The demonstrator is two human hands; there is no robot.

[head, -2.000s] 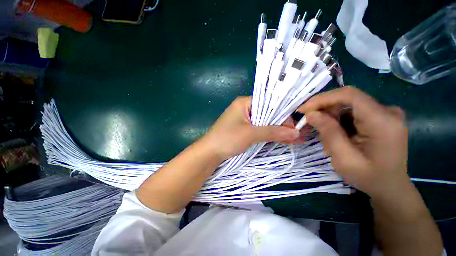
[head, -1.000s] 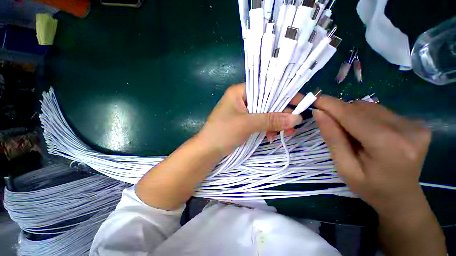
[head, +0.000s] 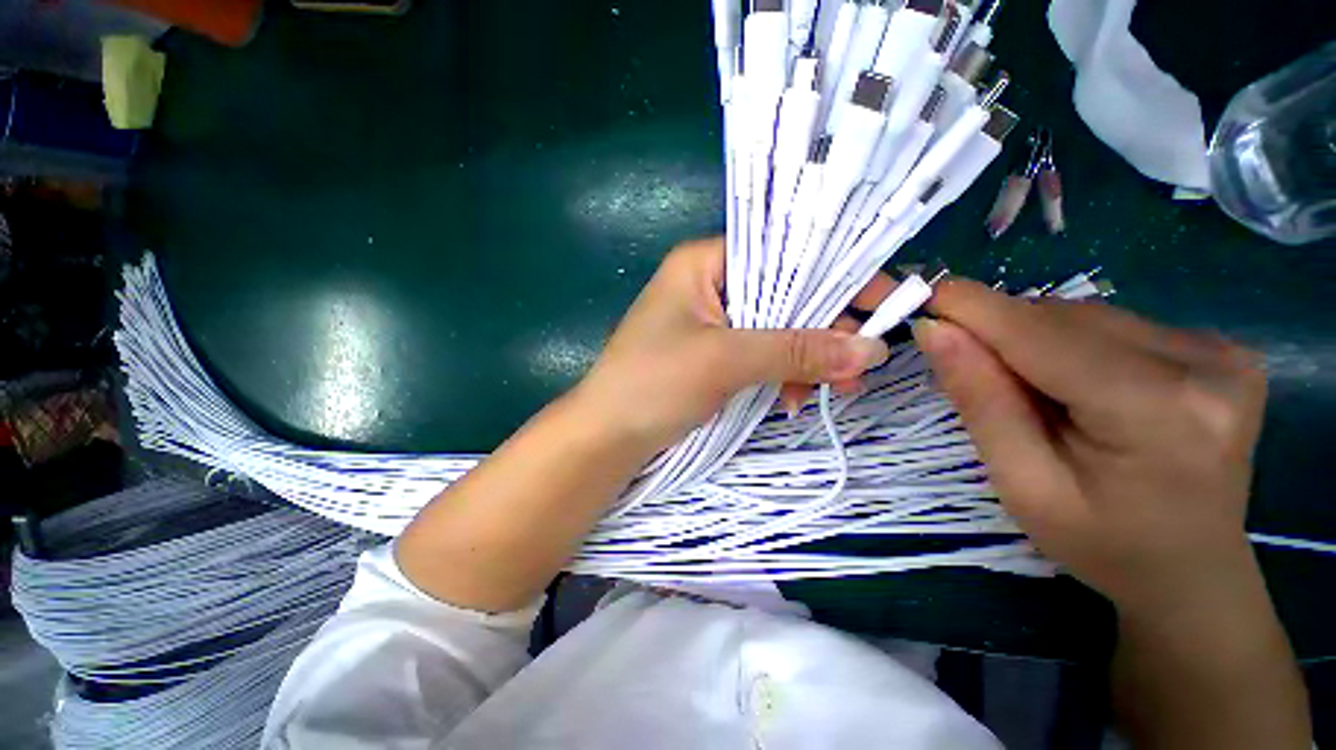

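My left hand (head: 703, 344) is closed around a fan of white USB cables (head: 791, 205), whose plug ends with silver metal tips point up past the top edge. One plug (head: 894, 305) sticks out apart from the fan at my left thumb tip, its metal tip pointing up and right. My right hand (head: 1092, 418) is bare, with thumb and index finger at that plug's tip; whether they grip it cannot be told. Under both hands the cable bundle (head: 366, 491) lies across the table, its left end curving up. Some plug ends (head: 1081, 286) show behind my right hand.
Two small reddish-tipped prongs (head: 1029, 198) lie beyond my right hand. A crumpled white strip (head: 1121, 103) and a clear cup (head: 1289, 154) are at upper right. A yellow note (head: 134, 82) and orange cylinder (head: 198, 15) are upper left. Grey-white cables (head: 176, 615) are at lower left.
The single plug has come up into view between my hands, and my right fingers have moved from its base to its tip. The fan stands slightly higher and the reddish prongs are uncovered.
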